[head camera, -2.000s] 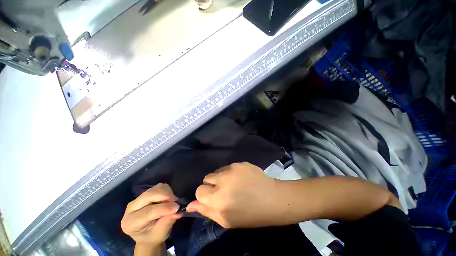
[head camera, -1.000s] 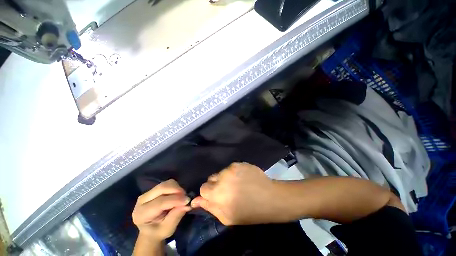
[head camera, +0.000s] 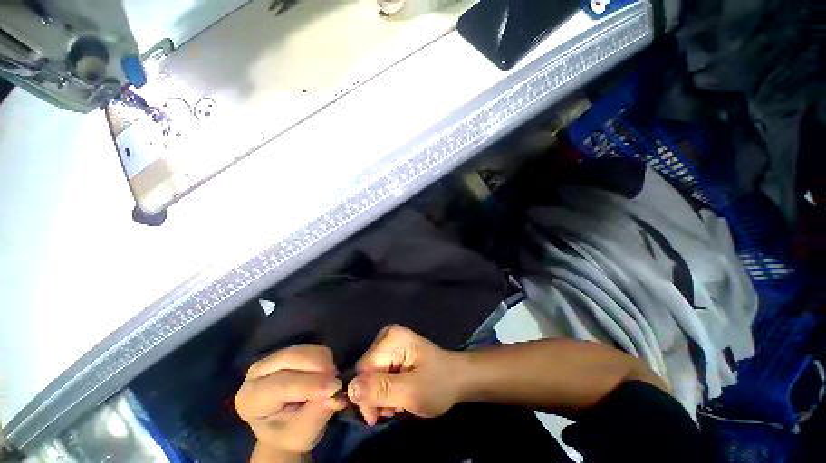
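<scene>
A dark fabric piece (head camera: 398, 289) lies across my lap below the table edge. My left hand (head camera: 290, 395) and my right hand (head camera: 398, 375) meet over it, fingertips pinched together on a small dark bit of cloth. The fingers hide most of what they hold. The sewing machine head (head camera: 63, 54) stands at the upper left, with its lit presser foot (head camera: 149, 108) over the needle plate, and no cloth shows under it.
A measuring tape (head camera: 398, 185) runs along the table edge. A black phone (head camera: 516, 29) lies at the table's right end. Light grey cut pieces (head camera: 625, 262) are heaped at my right, beside a blue crate (head camera: 670, 158). Dark garments (head camera: 738, 81) lie behind.
My hands have stayed together and shifted slightly down, and my right hand has turned with its thumb more in view. A small white patch now shows at the left of the dark cloth.
</scene>
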